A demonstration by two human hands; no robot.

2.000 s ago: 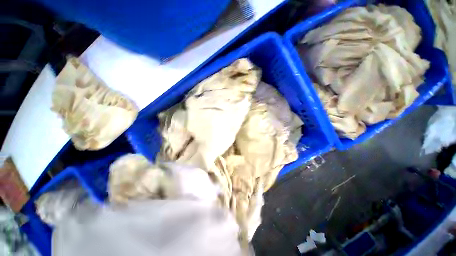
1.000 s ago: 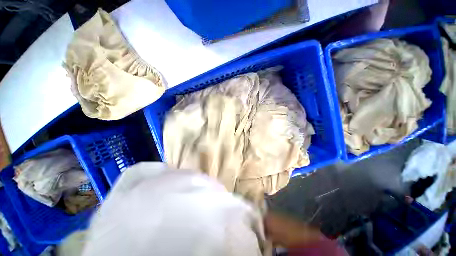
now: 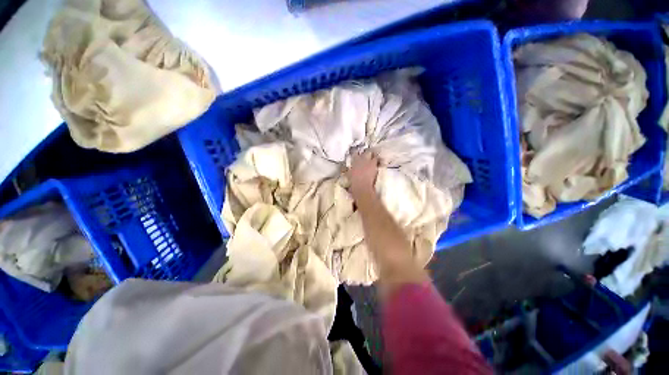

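Observation:
A heap of cream garment pieces fills the middle blue crate, paler at the back. My right hand, with a red sleeve, reaches into the heap. Its fingers are closed on the cloth, partly sunk in the folds, which fan out from the fingertips. A large pale bundle of cloth fills the bottom left, close to me, and touches the cream cloth hanging over the crate's near side. My left hand is not visible.
A cream garment bundle lies on the white bench. A blue crate of cream cloth stands right. Another blue crate holds cloth at left. White cloth and dark floor show at lower right.
My right hand has come up from the bottom edge into the crate's heap and closed on cloth. The view has shifted closer to the middle crate. The pale bundle sits lower.

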